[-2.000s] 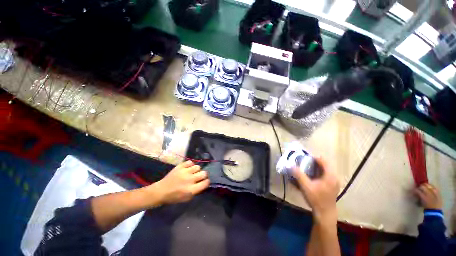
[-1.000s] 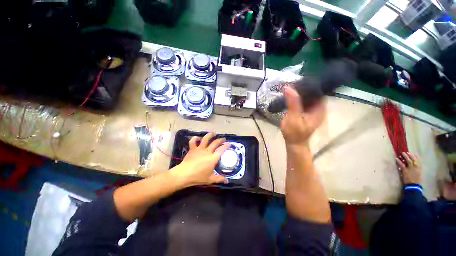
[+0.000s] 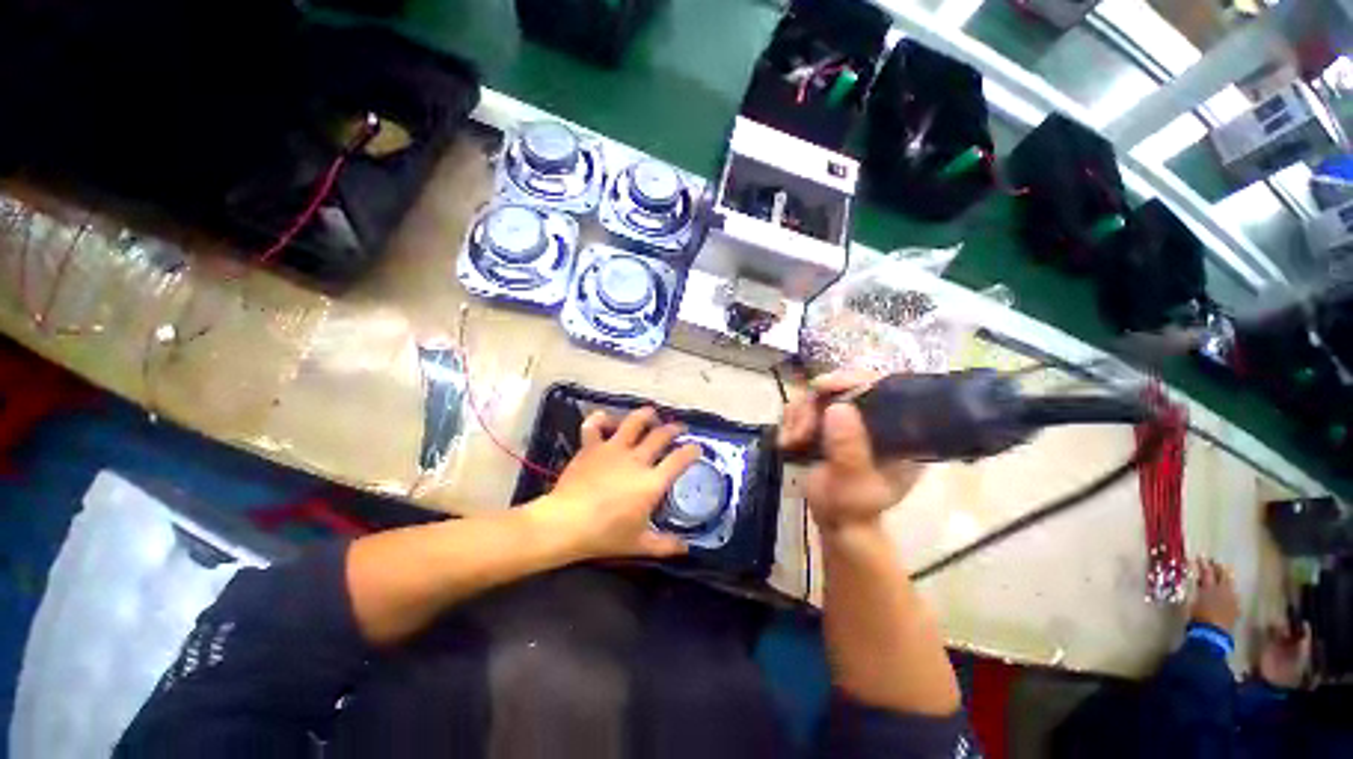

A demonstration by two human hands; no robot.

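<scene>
A black front cabinet half [image 3: 760, 504] lies on the bench in front of me. A square silvery speaker driver [image 3: 698, 491] sits in it, magnet up. My left hand [image 3: 611, 486] lies over the shell's left part with its fingers on the driver's left edge. My right hand [image 3: 849, 463] is closed around the black electric screwdriver [image 3: 942, 415], which is held nearly level above the bench, right of the shell. Its tip is hidden by my fingers. A thin red speaker wire [image 3: 497, 438] runs from the shell's left side.
Several drivers [image 3: 616, 300] stand beside the screw feeder [image 3: 764, 245] and a bag of screws [image 3: 886, 319]. Stacked black shells [image 3: 334, 148] are at the left. Black boxes [image 3: 927, 131] sit on the green belt. A red wire bundle [image 3: 1163, 489] and another person's hand [image 3: 1214, 596] are at the right.
My right hand has gone from holding the driver to gripping the screwdriver and bringing it lower. The driver now sits in the shell, and my left hand has moved onto it from the wire.
</scene>
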